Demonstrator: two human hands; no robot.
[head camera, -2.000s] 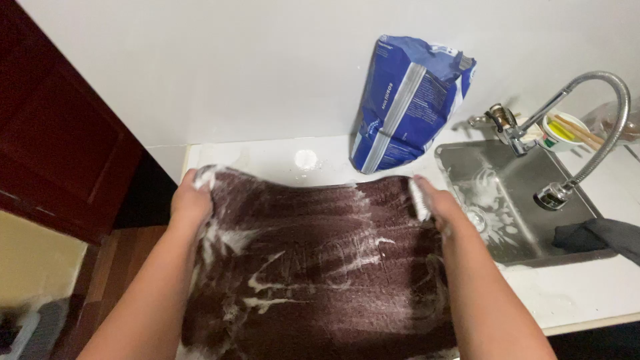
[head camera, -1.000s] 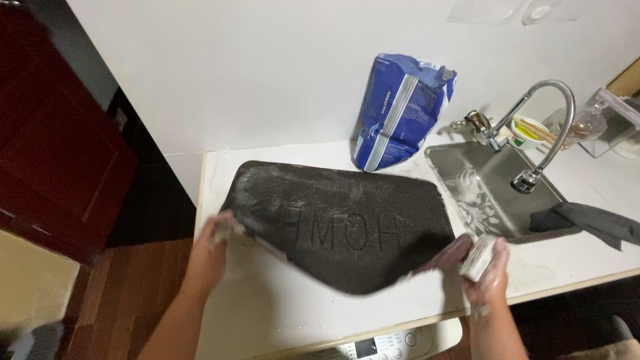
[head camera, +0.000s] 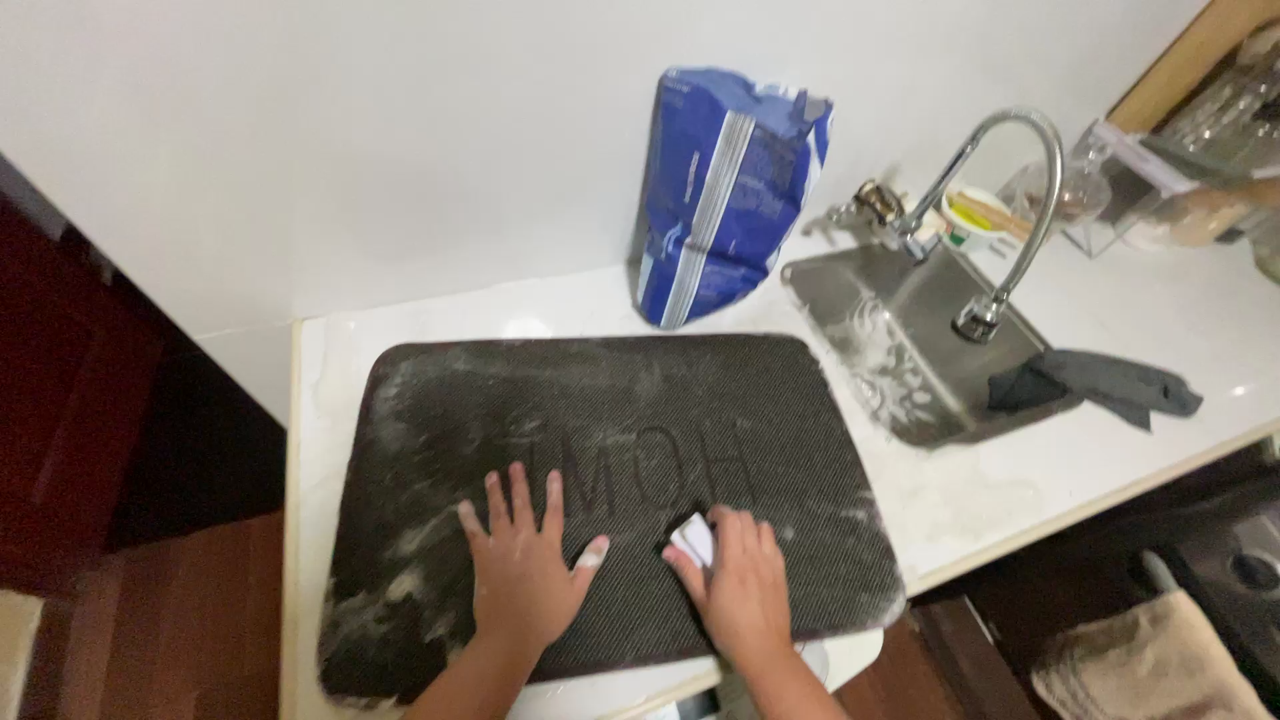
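Observation:
A dark doormat (head camera: 620, 390) lies flat on the white countertop, its ribbed side with mirrored letters facing up and pale suds or residue smeared over it, mostly at the left. My left hand (head camera: 525, 575) rests palm down on the mat's lower left part, fingers spread, with nothing in it. To its right, my right hand (head camera: 745, 580) grips a small scrub brush or block (head camera: 692, 540) with a white top and dark edge, against the mat. The face of the tool that touches the mat is hidden.
Behind the mat, a blue plastic package (head camera: 735, 200) leans against the wall. A steel sink (head camera: 920, 350) with a flexible faucet (head camera: 1050, 190) stands at the right, suds inside and a dark grey cloth (head camera: 1120, 382) over its edge. Beyond it sits a white tub (head camera: 975, 215).
The mat has been turned over from its brown, sudsy face and laid flat. My left hand has let go of its edge and now rests on it; my right hand has moved onto the mat too.

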